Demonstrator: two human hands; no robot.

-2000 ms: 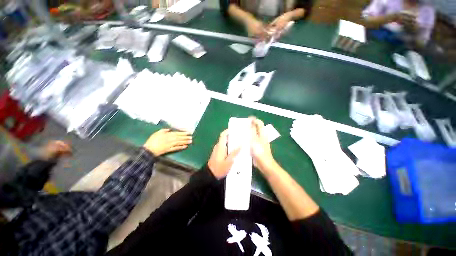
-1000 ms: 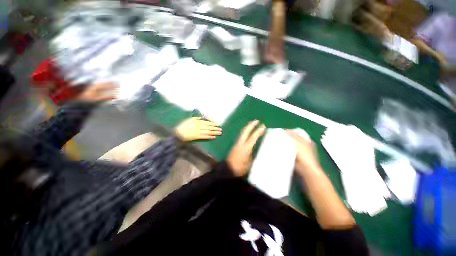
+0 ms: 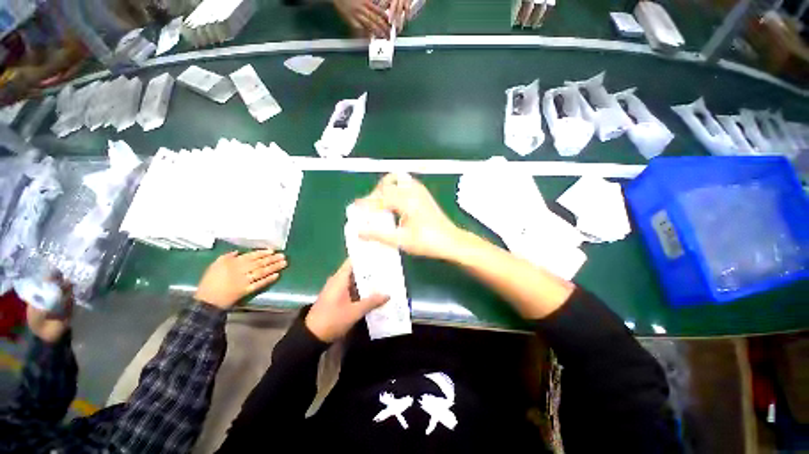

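Note:
A long narrow white box (image 3: 380, 275) stands out over the bench's near edge, in front of my chest. My left hand (image 3: 335, 303) grips its lower left side, with the thumb across the front. My right hand (image 3: 410, 217) is at its upper end, with fingers bent over the top; what the fingertips touch is partly hidden. A long fanned stack of white inserts (image 3: 523, 217) lies right of my right hand, partly covered by my forearm. A shorter pile of white cards (image 3: 596, 209) lies beside it.
A blue bin (image 3: 652, 232) holding clear pieces is at right. White boxes (image 3: 232, 195) overlap at left, beside a neighbour's hand (image 3: 241, 277) and plastic bags (image 3: 84, 222). Beyond the whitish rail (image 3: 426, 166) stand part-packed units (image 3: 568, 115). Another person's hands (image 3: 373, 16) work at the far side.
The view has swung and levelled. The white box is now tilted slightly, with my right hand moved up over its top end. One unit stands beyond the rail where two stood close together.

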